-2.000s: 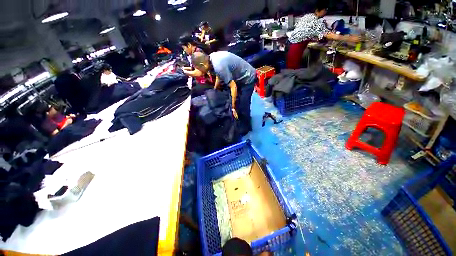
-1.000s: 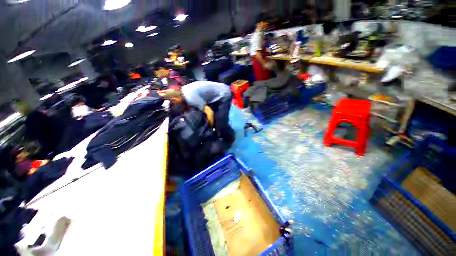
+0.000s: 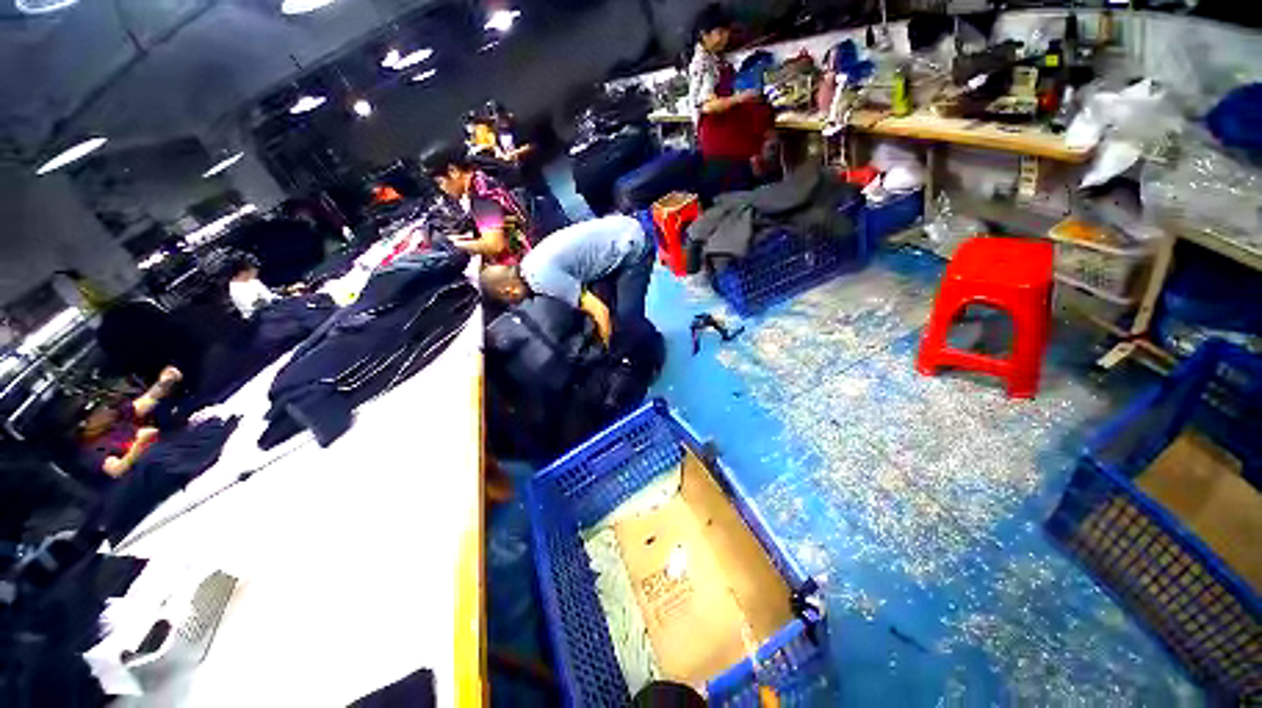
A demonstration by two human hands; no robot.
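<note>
Neither of my hands can be made out. Nearest in front of me is a blue mesh crate [image 3: 548, 553] beside the long table. A tan cardboard liner [image 3: 692, 588] with printing lies in it, with a pale greenish sheet [image 3: 619, 595] along its left side. A dark rounded shape [image 3: 669, 696] is cut off by the bottom edge, and I cannot tell what it is. A small orange spot [image 3: 768, 696] shows near the crate's near edge, also unclear.
White table [image 3: 353, 553] with yellow edging, bearing dark cloth [image 3: 367, 339] and a small white basket [image 3: 208, 616]. A person [image 3: 595, 263] bends over dark cloth beyond the crate. Red stool [image 3: 990, 311] and another blue crate [image 3: 1149, 553] stand right. Several people are farther off.
The view has swung to the right since the earliest frame, and the picture is sharper than a second ago. The standing person at the back right is more upright. The dark cloth at the table's near edge shows less.
</note>
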